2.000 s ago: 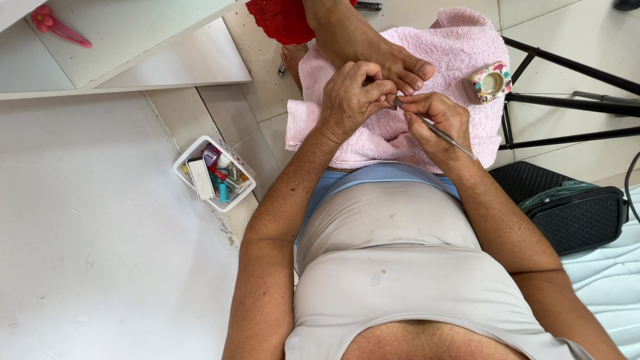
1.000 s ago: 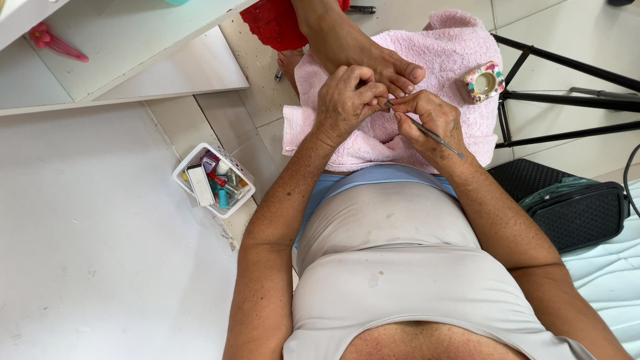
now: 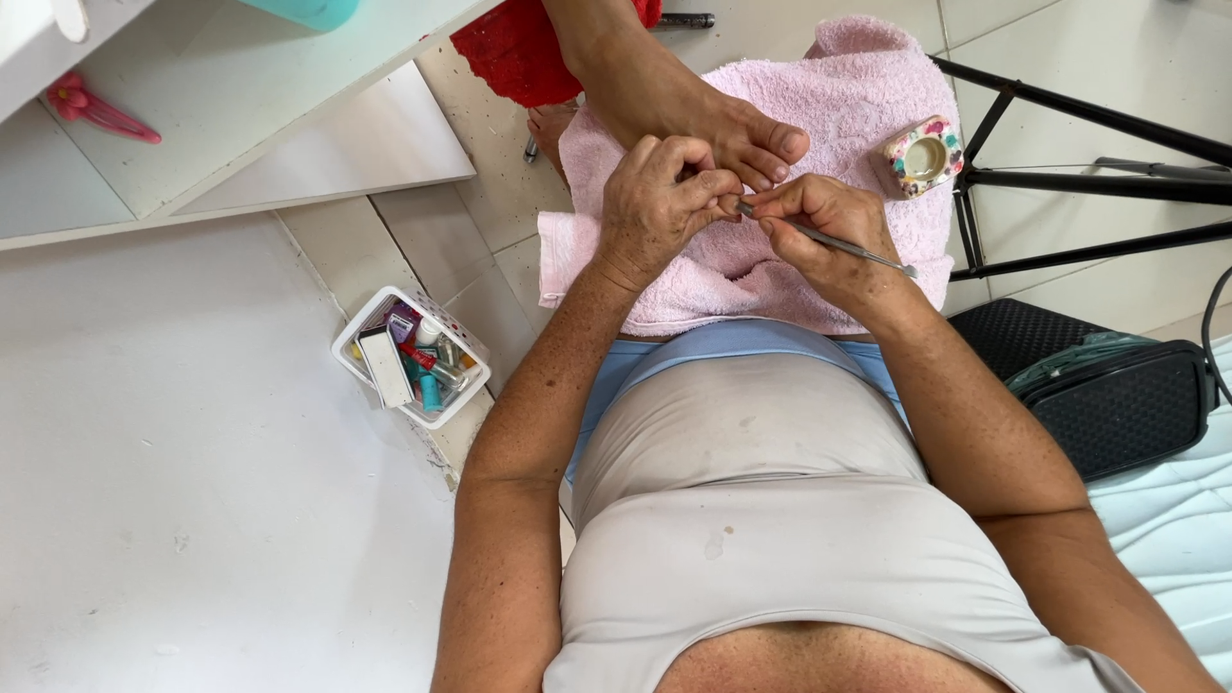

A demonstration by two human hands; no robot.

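Another person's bare foot (image 3: pixel 664 101) rests on a pink towel (image 3: pixel 866 87) spread over my lap. My left hand (image 3: pixel 664 197) grips the small toe (image 3: pixel 729 205) at the foot's outer edge between bent fingers. A slim metal nail tool (image 3: pixel 833 241) is held like a pen in my right hand (image 3: pixel 833 236), its working tip touching or very near that toe's nail. The fingers partly hide the tip. To the right on the towel sits a small dish (image 3: pixel 924 157) with a colourful patterned rim.
A white basket (image 3: pixel 351 332) of nail polish bottles and a small box stands at the left, beside a white furniture panel (image 3: pixel 192 433). A shelf (image 3: pixel 241 106) holds a pink hair clip (image 3: pixel 101 109). Black metal legs (image 3: pixel 1078 183) and a black bin-like container (image 3: pixel 1116 409) are on the right.
My left hand keeps its hold near the small toe. The tool in my right hand has shifted slightly in angle, with its tip still at the toe.
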